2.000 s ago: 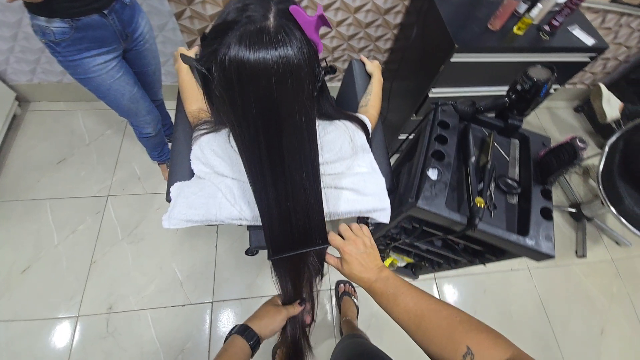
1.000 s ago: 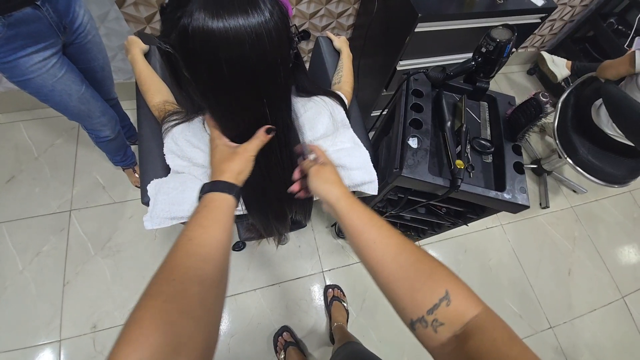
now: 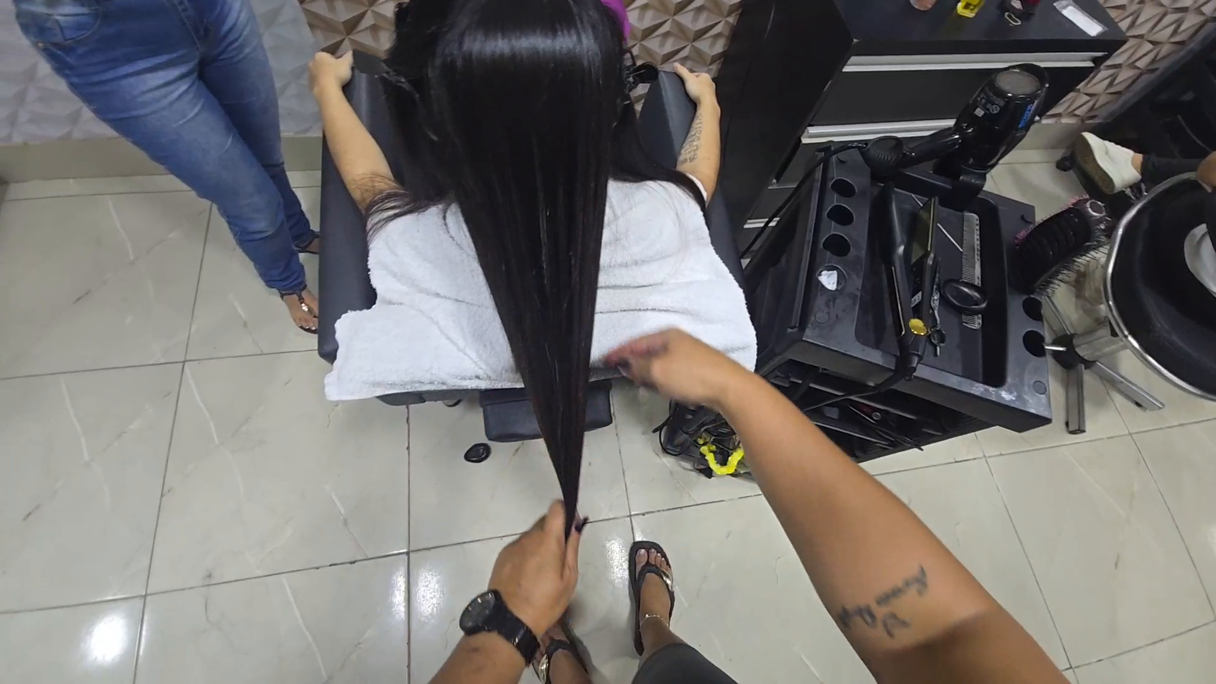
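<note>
Long straight black hair [image 3: 537, 190] of a seated person hangs down over a white towel [image 3: 418, 294] on that person's back. My left hand [image 3: 537, 570], with a black watch at the wrist, grips the gathered lower lengths and draws them toward me into a narrow taper. To the right of the hair, near the towel's lower edge, is my right hand [image 3: 670, 366]. It is blurred, its fingers point left, and whether they hold something cannot be told. Part of a purple clip [image 3: 616, 14] shows at the top of the head.
A black salon trolley [image 3: 1021, 404] at the right carries a hair dryer [image 3: 1007, 104], a flat iron [image 3: 912, 275], a comb [image 3: 971, 256] and a round brush [image 3: 1059, 237]. Another person in jeans [image 3: 180, 123] stands at the left. The salon chair [image 3: 342, 275] has black arms; a round stool [image 3: 1168, 313] stands far right.
My left hand has moved from the hair at the upper back down to its lower lengths, which are now drawn together. The hair hung looser one second ago.
</note>
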